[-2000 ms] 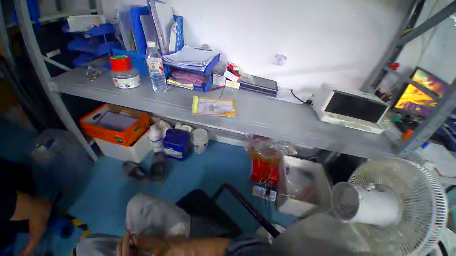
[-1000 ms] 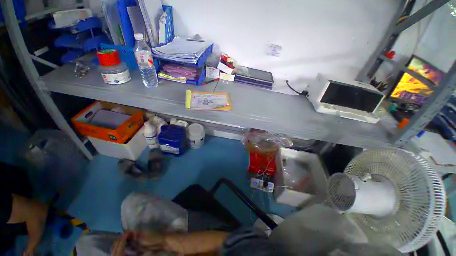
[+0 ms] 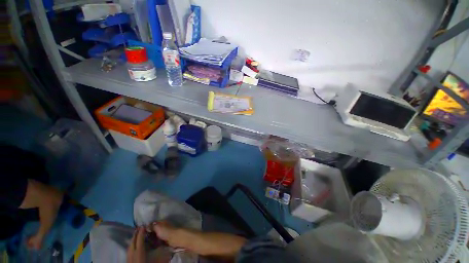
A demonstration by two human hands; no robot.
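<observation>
My right hand [image 3: 174,235] is low in the picture over my grey-trousered lap, its forearm coming in from the right. My left hand [image 3: 136,247] is beside it at the lower edge, partly cut off, with fingers pointing up. The fingertips of both hands are close together. A small dark patch shows between them, too blurred to tell whether it is a held thing. A printed form [image 3: 230,104] on yellow-brown backing lies on the grey metal shelf [image 3: 288,119], out of my hands' touch.
Shelf: red-lidded jar [image 3: 140,66], water bottle [image 3: 172,60], blue file tray [image 3: 226,76], white device with dark screen [image 3: 380,110]. Below: orange-and-white box [image 3: 131,120], white carton [image 3: 319,192]. White fan [image 3: 411,210] at right. Another person's arm [image 3: 46,203] at left; black chair armrest [image 3: 259,208] near my lap.
The view has swung, so the shelf things sit farther right than one second ago. My hands show higher and more clearly, with their fingertips close together.
</observation>
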